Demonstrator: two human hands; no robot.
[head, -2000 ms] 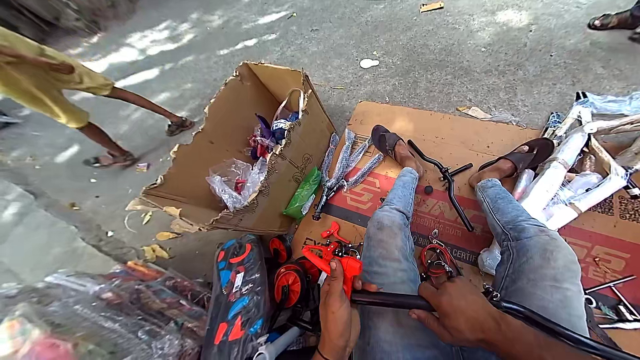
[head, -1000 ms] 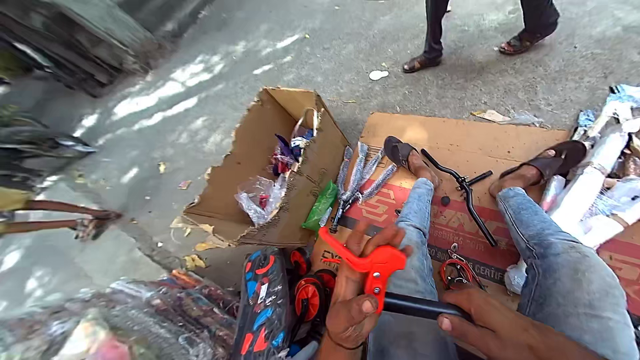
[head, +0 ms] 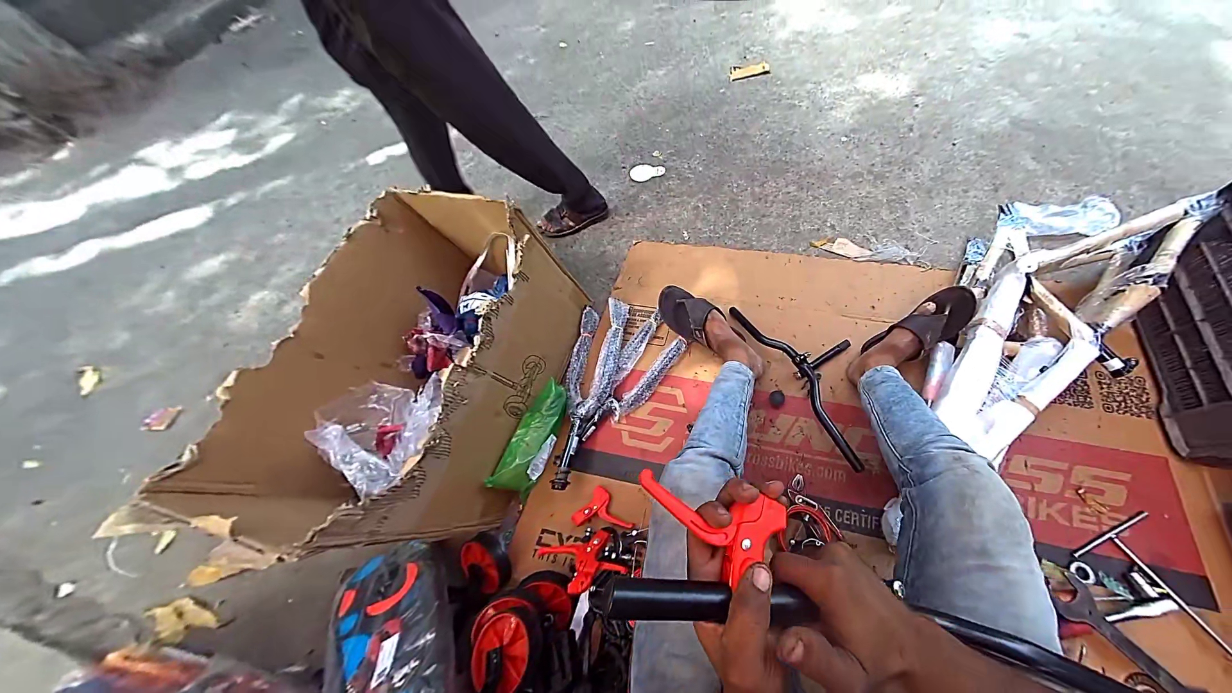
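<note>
My left hand grips a red brake lever, its blade pointing up and left. The lever is at the black bicycle handlebar, near the bar's left end; whether it is fitted round the bar cannot be told. My right hand closes on the same handlebar just right of the lever, its fingertips close to the left hand's. Several more red brake levers lie on the cardboard to the left. A second black handlebar with its stem rests between my feet.
A torn cardboard box holds plastic bags. Wrapped forks and a green packet lie beside it. Red-and-black wheels stand lower left. Wrapped white frames, a spanner and a dark crate are right. A person walks behind the box.
The red lever has moved down close to the bar, and my right hand has shifted left along it to beside the left hand. A passer-by in dark trousers has moved left.
</note>
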